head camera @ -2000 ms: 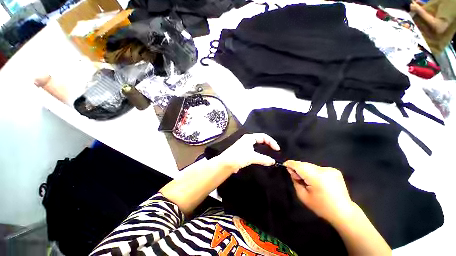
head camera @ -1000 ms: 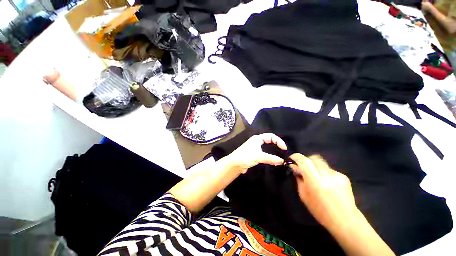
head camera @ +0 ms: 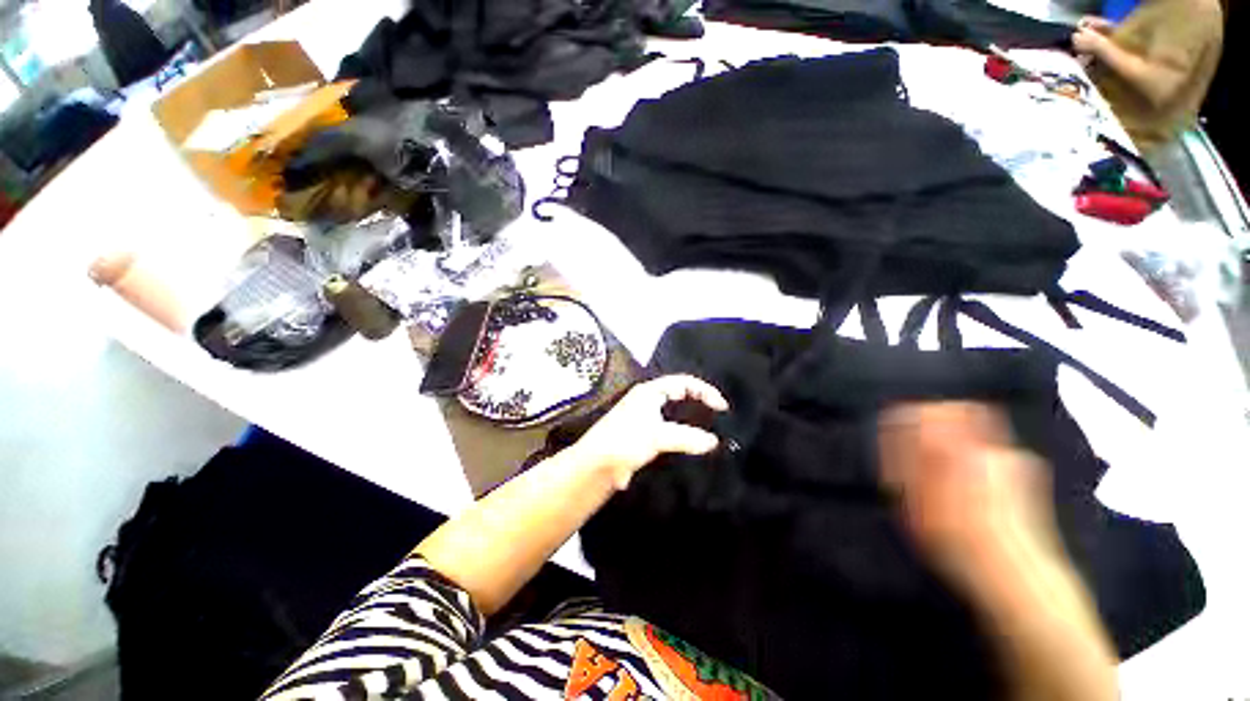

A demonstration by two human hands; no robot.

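Note:
A black garment [head camera: 850, 548] lies spread on the white table in front of me. My left hand [head camera: 661, 427] pinches the cloth near the garment's upper left part, with thumb and fingers curled together. A tiny glint [head camera: 733, 444] shows on the cloth just right of the left fingertips; I cannot tell what it is. My right hand [head camera: 960, 479] is above the garment, away from the left hand and strongly blurred. Its fingers and anything in them cannot be made out. No needle or thread can be seen.
A round white dish [head camera: 548, 359] with dark specks lies on grey-brown cardboard [head camera: 496, 452]. Stacked black garments [head camera: 809, 164] lie beyond, straps trailing. A thread cone [head camera: 359, 307], plastic bags [head camera: 466, 171] and an open box [head camera: 247, 89] are upper left. A person [head camera: 1158, 69] is upper right.
My right hand has moved away from the left fingertips to the right over the garment. My left hand still pinches the cloth. The view has shifted slightly.

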